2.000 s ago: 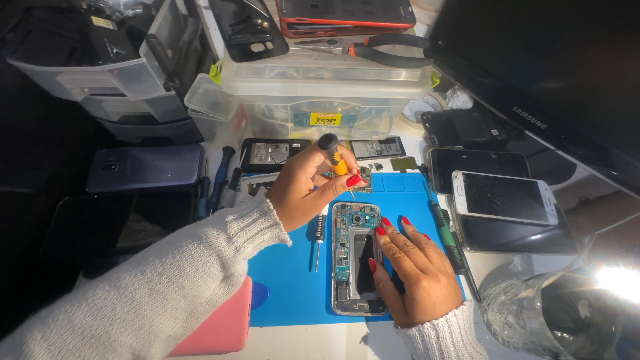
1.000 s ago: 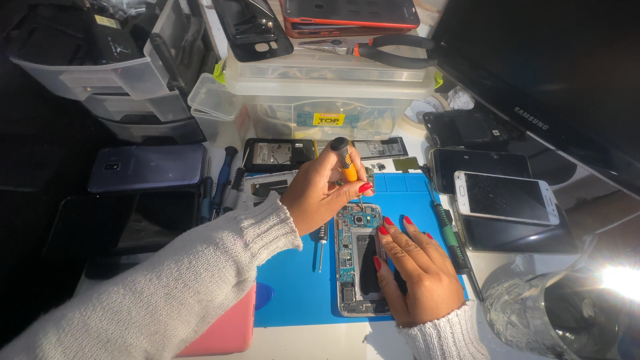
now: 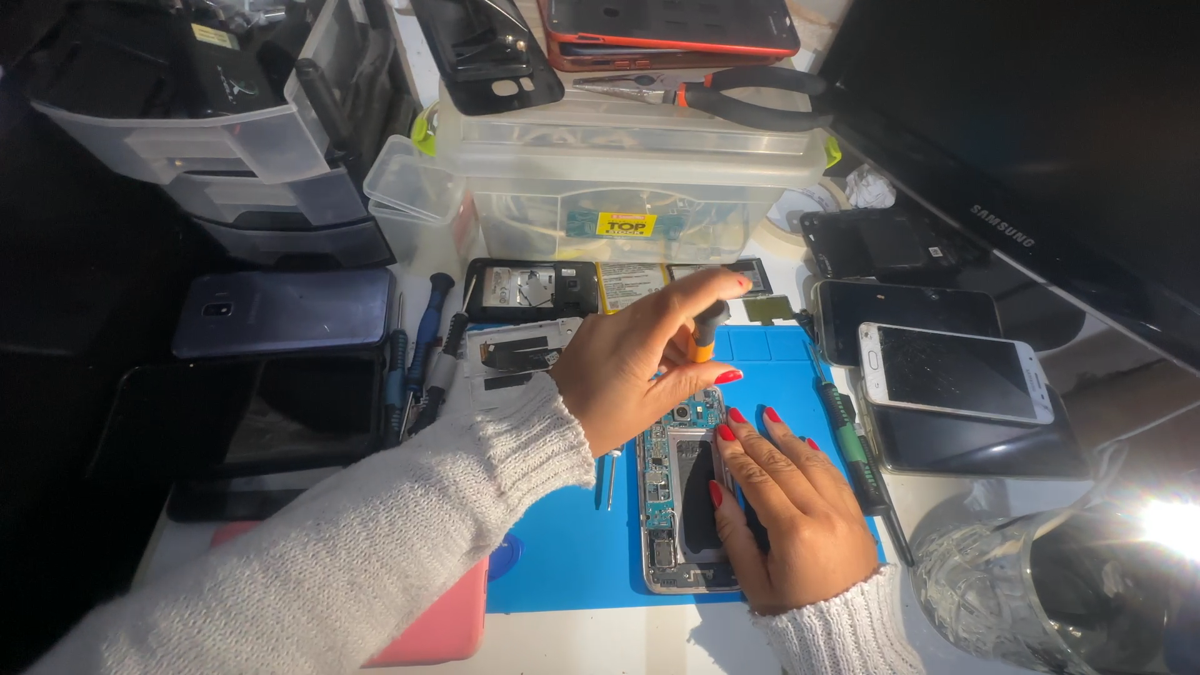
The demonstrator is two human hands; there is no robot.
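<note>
An opened smartphone (image 3: 660, 487) with its circuit board bare lies on a blue silicone work mat (image 3: 572, 562). My left hand (image 3: 637, 361) holds an orange and black screwdriver (image 3: 703, 336) upright over the phone's top end; the tip is hidden behind the hand. Flat against the phone's right side rests my right hand (image 3: 797, 497), its fingers spread on the frame and the mat. Just left of the phone, a small screwdriver (image 3: 612, 480) lies on the mat, partly covered by my left sleeve.
Behind the mat stands a clear plastic box (image 3: 525, 202) with pliers (image 3: 741, 97) on its lid. Several phones lie on both sides, among them a white one (image 3: 956, 372). A green screwdriver (image 3: 848, 441) borders the mat, and a cut-glass vessel (image 3: 994, 572) stands front right.
My left hand has shifted with the screwdriver toward the phone's top end, and its index finger is now raised off the handle. My right hand has stayed on the phone.
</note>
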